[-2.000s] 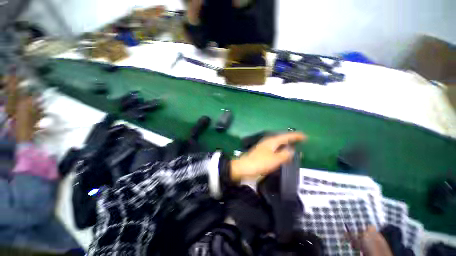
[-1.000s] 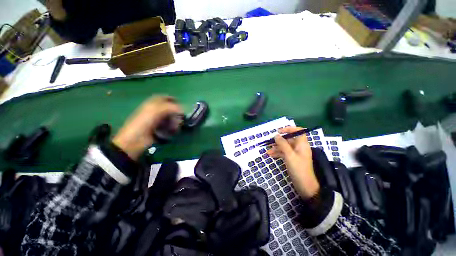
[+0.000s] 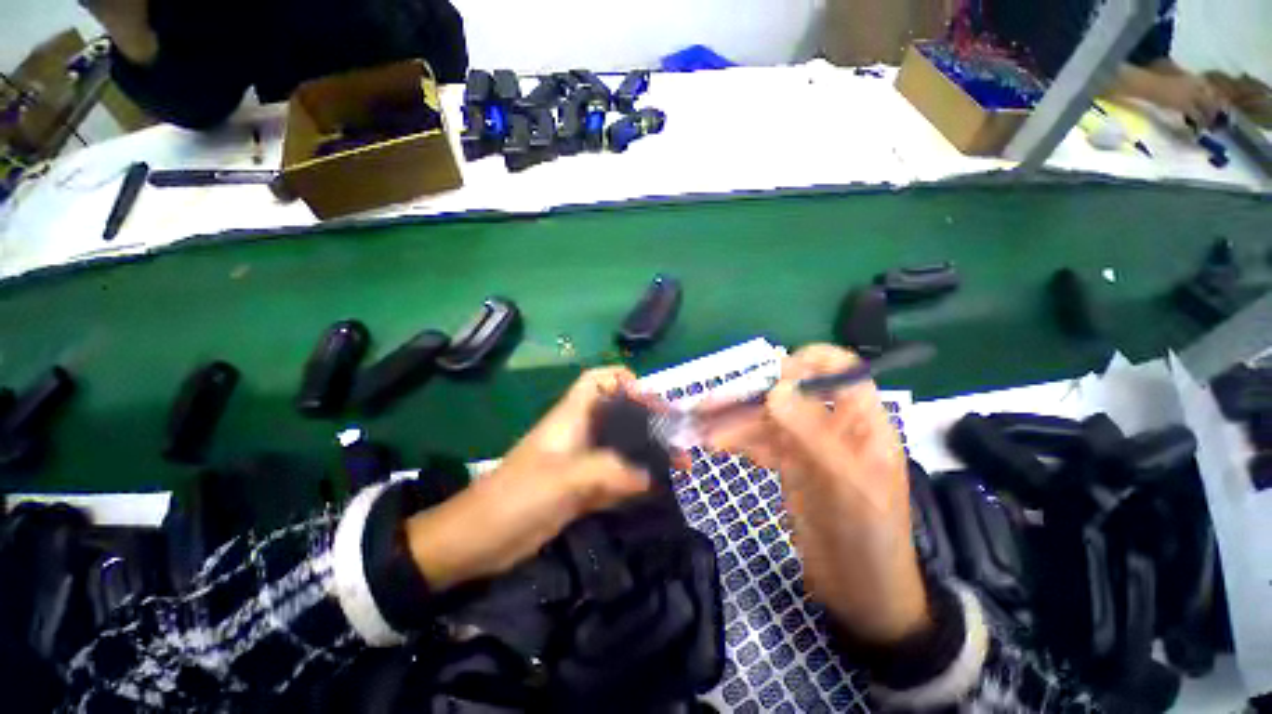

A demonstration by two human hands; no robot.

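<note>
My left hand (image 3: 523,502) holds a black device housing (image 3: 631,430) between thumb and fingers, above the housing pile. My right hand (image 3: 851,481) holds thin dark tweezers (image 3: 837,377) like a pen, their tip pointing left to the end of the housing. The tip area is blurred; I cannot tell whether a sticker is there. A label sheet (image 3: 767,579) with a grid of small dark labels lies under and between my hands. A pile of black housings (image 3: 600,614) lies in front of me, partly over the sheet.
A green conveyor belt (image 3: 753,251) carries scattered black housings. More housings (image 3: 1102,516) lie at right beside a pale liner (image 3: 1200,460). On the far bench (image 3: 781,140) are an open cardboard box (image 3: 370,168), black-and-blue parts (image 3: 551,119) and a second box (image 3: 963,112). Persons stand behind it.
My left hand has come from above the belt to near my right hand, with a housing in it. The tweezers have moved to the housing's end. More housings show on the belt at left.
</note>
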